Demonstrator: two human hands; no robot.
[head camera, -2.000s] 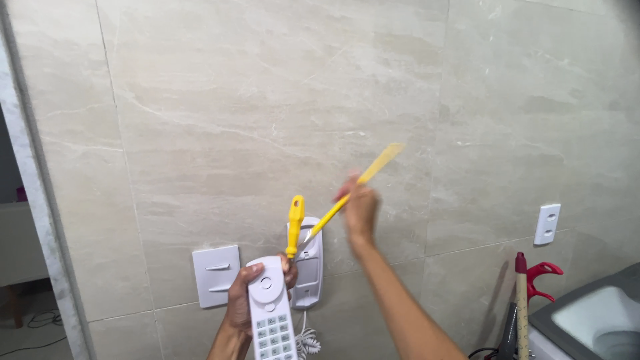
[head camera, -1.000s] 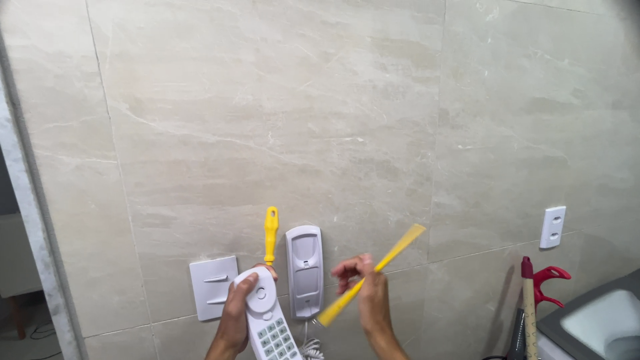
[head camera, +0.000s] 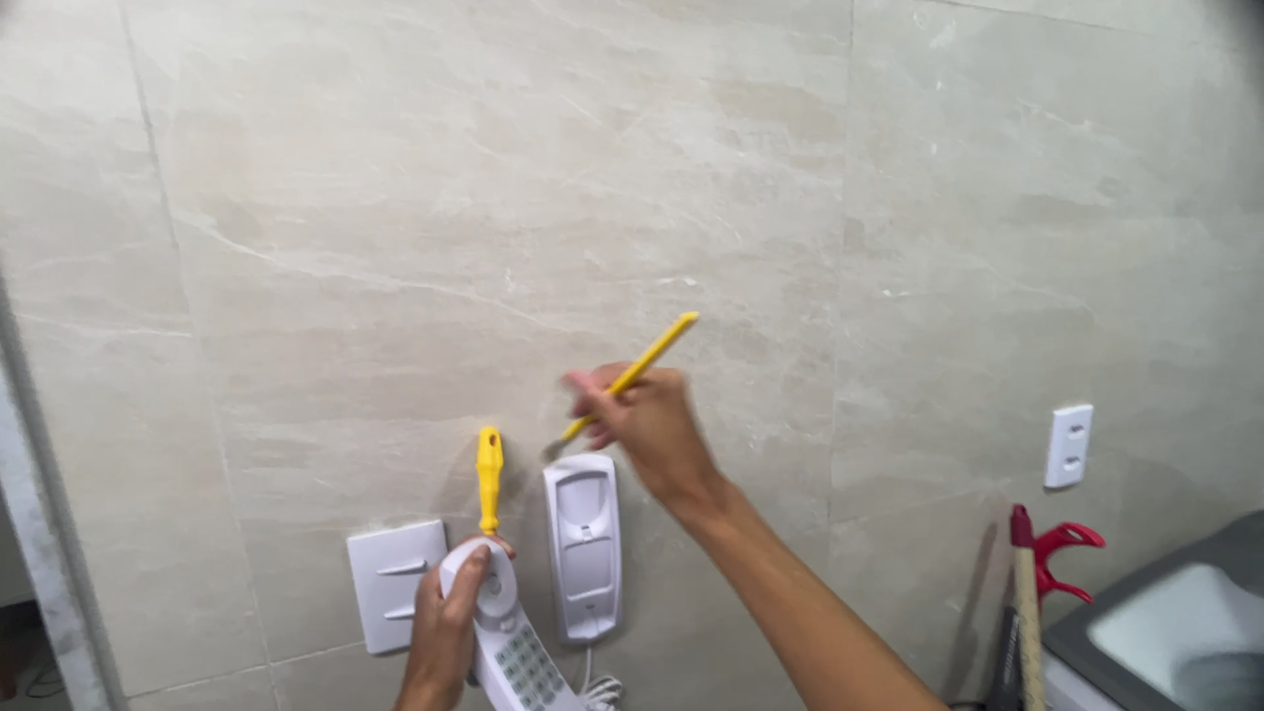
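Note:
A white telephone handset with a keypad (head camera: 528, 657) is gripped in my left hand (head camera: 444, 617), low in the view. Behind the handset's top, a yellow plastic handle (head camera: 490, 479) sticks upward from the same hand; its lower end is hidden. My right hand (head camera: 642, 420) holds a slim yellow brush (head camera: 647, 360) slanting down to the left. The brush's bristles are just above the upper left edge of the white wall-mounted phone base (head camera: 585, 548), and whether they touch it cannot be told. A coiled white cord (head camera: 599, 691) hangs below the base.
A white switch plate (head camera: 395, 583) is on the tiled wall (head camera: 553, 178), left of the phone base. Farther right are a white socket plate (head camera: 1069, 446), a wooden pole with a dark red tip (head camera: 1027, 592), a red plastic object (head camera: 1066, 543) and a grey-and-white appliance (head camera: 1155, 622).
My right hand has moved up and left from beside the base's lower part to its top edge, and the brush has been turned over. My left hand still holds the handset and yellow handle.

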